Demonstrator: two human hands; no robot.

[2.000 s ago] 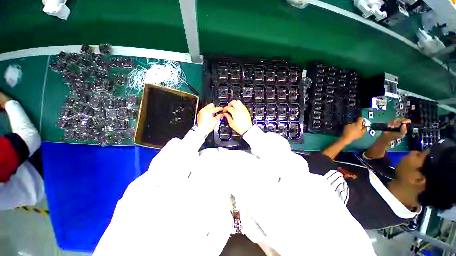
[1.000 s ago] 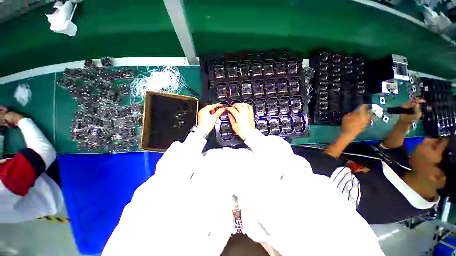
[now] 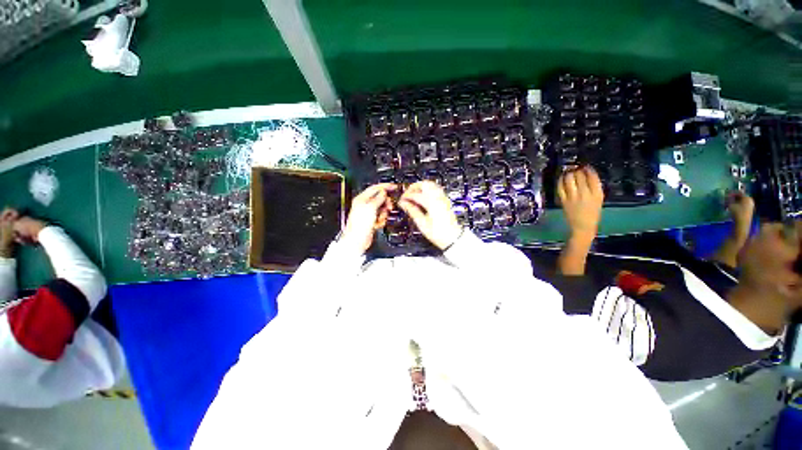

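A large black tray with rows of pockets lies in front of me, most pockets holding a small dark module with a shiny centre. My left hand and my right hand are close together over the tray's near left part. The fingertips of my left hand are pinched around a small dark module. My right thumb and fingers are curled beside it; whether they hold a tiny part is too small to tell. An open shallow box with a tan rim and a few tiny parts inside stands left of the tray.
A heap of loose dark and silvery modules and a tangle of thin white wires lie left. A narrower black tray lies right, with a neighbour's hand at it. Another person's sleeve is far left. A blue bin sits below the bench edge.
My hands have moved slightly apart over the same tray area. The right neighbour's hand has moved left to the narrower tray, and the black tool is no longer seen in their grip. The view has shifted slightly.
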